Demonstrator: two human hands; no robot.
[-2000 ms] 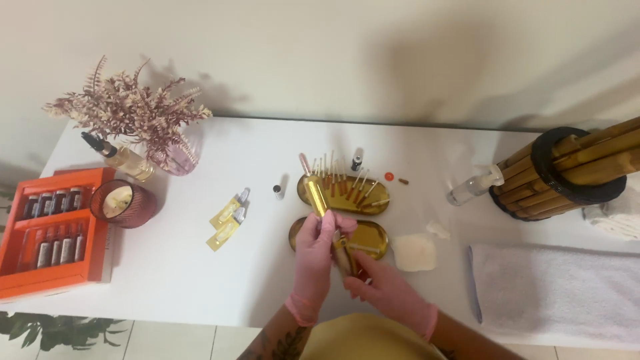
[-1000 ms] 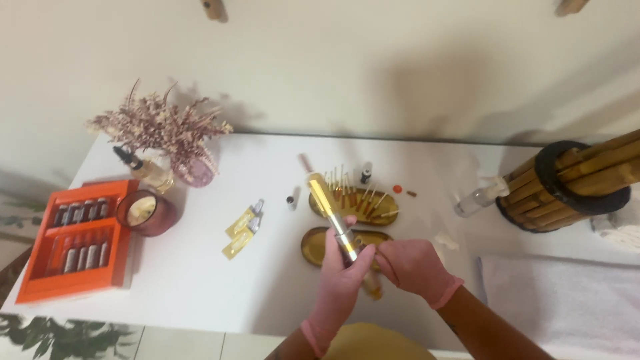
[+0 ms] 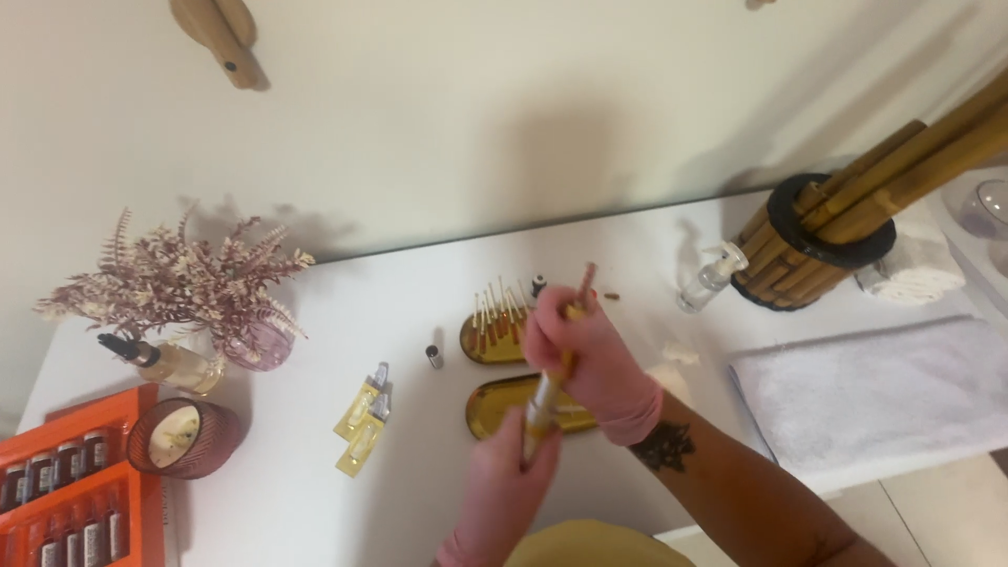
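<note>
My left hand (image 3: pixel 508 480), in a pink glove, grips the lower end of a gold and silver pen-shaped device (image 3: pixel 542 402). Higher up, my pink-gloved right hand (image 3: pixel 587 358) closes around its gold upper part; a thin pinkish tip (image 3: pixel 589 276) shows above the fingers. Behind the hands, one oval gold tray (image 3: pixel 492 358) bears several slim sticks with amber parts, partly covered by my right hand. The nearer gold tray (image 3: pixel 480 429) lies partly behind the device. A small silver cap (image 3: pixel 434 357) and two gold-and-clear packets (image 3: pixel 362 445) rest to the left.
At left are an orange box of vials (image 3: pixel 146 472), a candle glass (image 3: pixel 209 441), a bottle (image 3: pixel 185 370) and flowers in a pink vase (image 3: pixel 264 342). At right are a spray bottle (image 3: pixel 705 283), a bamboo holder (image 3: pixel 780 260), rolled towels (image 3: pixel 917 268) and a folded towel (image 3: pixel 874 394).
My right hand has moved from the device's lower end to its upper part, while my left hand now holds lower down. The view has shifted, showing more wall.
</note>
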